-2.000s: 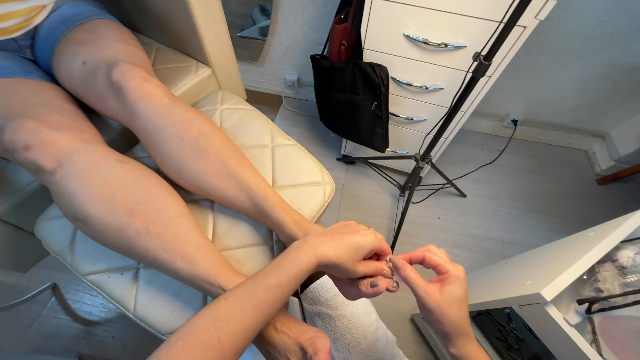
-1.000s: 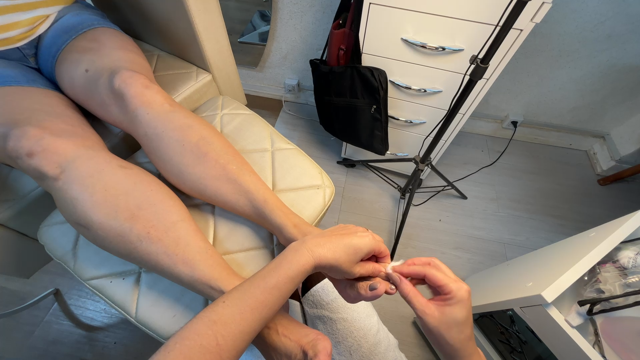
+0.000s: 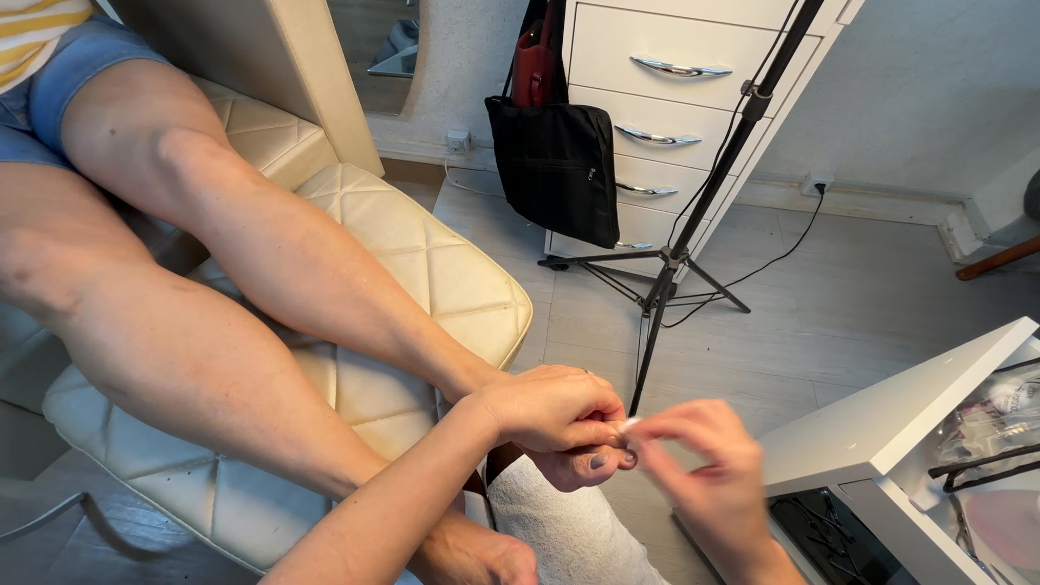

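My left hand (image 3: 552, 410) is wrapped over the toes of a seated person's foot (image 3: 581, 467), whose big toenail has dark grey polish. Between the thumb and forefinger of my right hand (image 3: 707, 471) is a small white cotton pad (image 3: 630, 426), touching the small toes beside my left fingertips. My right hand is slightly blurred. A white towel (image 3: 561, 520) lies beneath the foot. The person's other foot (image 3: 475, 552) rests lower down, partly hidden behind my left forearm.
The person's legs extend over a cream quilted leg rest (image 3: 439, 268). Beyond stand a black tripod (image 3: 668, 260), a white drawer unit (image 3: 674, 97) and a hanging black bag (image 3: 556, 171). An open-topped white cabinet (image 3: 886, 406) holding bags and tools is at the right.
The white pad shows more plainly in my right fingers one second ago than two seconds ago. My left hand has kept its hold on the foot.
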